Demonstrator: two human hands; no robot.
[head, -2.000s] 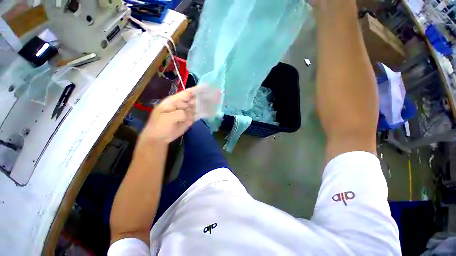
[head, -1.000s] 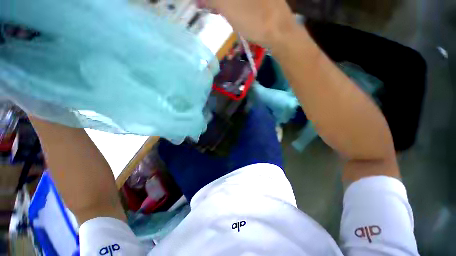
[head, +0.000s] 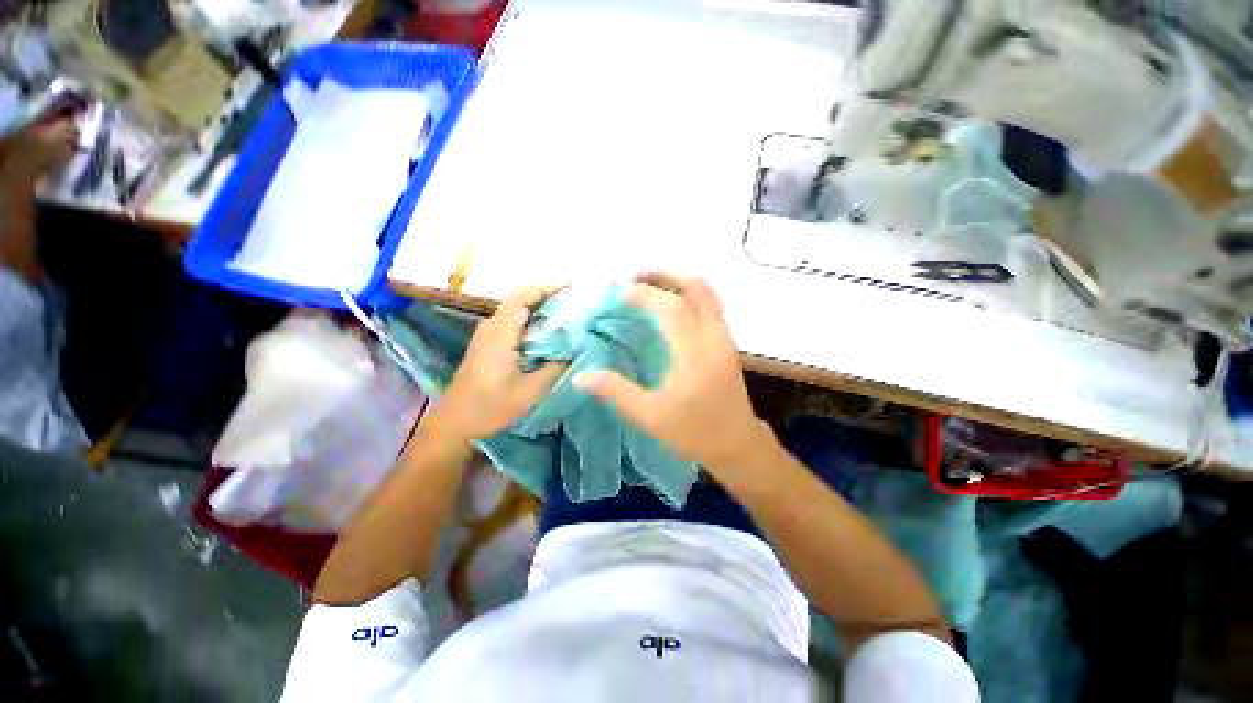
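A bunched bundle of sheer aqua cloth is gathered between both hands over my lap, at the table's front edge. My left hand holds its left side. My right hand grips its right side, with fingers curled over the top. The lower ends of the cloth hang down over my dark trousers. Some fingertips are hidden in the folds.
White table with wooden edge; sewing machine and black snips at right. Blue tray with white sheet at left, pale cloth heap below it. Red basket under the table. Another person's hand at far left.
The cloth was stretched out and raised across the left; now it is bunched small between both hands. The view has turned left, bringing the tray and tabletop in.
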